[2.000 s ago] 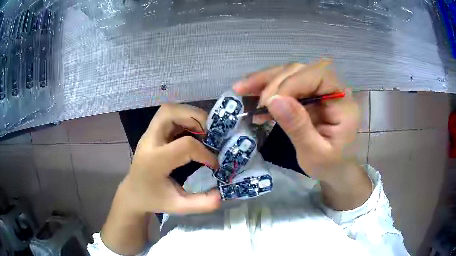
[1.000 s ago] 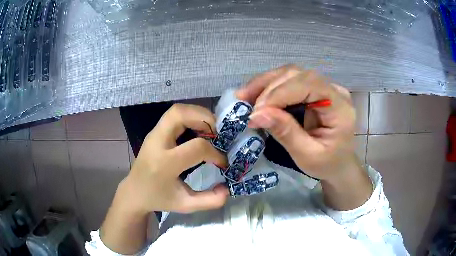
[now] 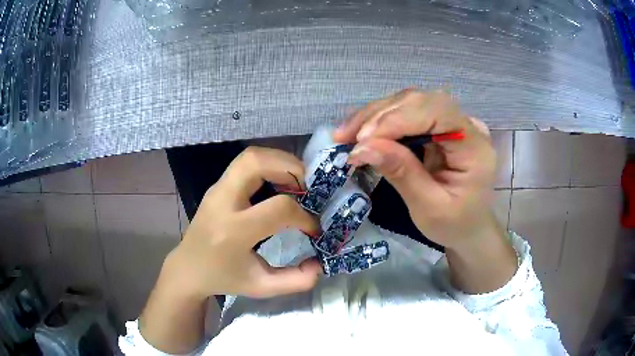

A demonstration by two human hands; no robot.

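My left hand (image 3: 240,226) holds three fanned-out electronic units by their lower left ends. The top unit (image 3: 326,179) shows its dark board with silvery parts and part of its white housing (image 3: 318,142). The middle unit (image 3: 346,221) and the bottom unit (image 3: 356,259) also show their boards. Thin red and black wires lie at the board ends near my left fingers. My right hand (image 3: 425,163) has its thumb and index finger at the upper right end of the top unit. It also holds a thin black tool with a red end (image 3: 447,136); the tool's tip is hidden.
The grey textured bench top (image 3: 278,76) lies ahead. A clear blister tray with dark narrow rows (image 3: 42,83) is at the far left. Clear plastic (image 3: 209,15) lies at the back. A blue thing (image 3: 624,28) is at the far right. Grey stools (image 3: 83,327) stand on the tiled floor.
The units have shifted right in my left hand's hold. The top board has turned and its housing shows more behind it. My right thumb and index finger have closed in on it, and the tool tip is now hidden.
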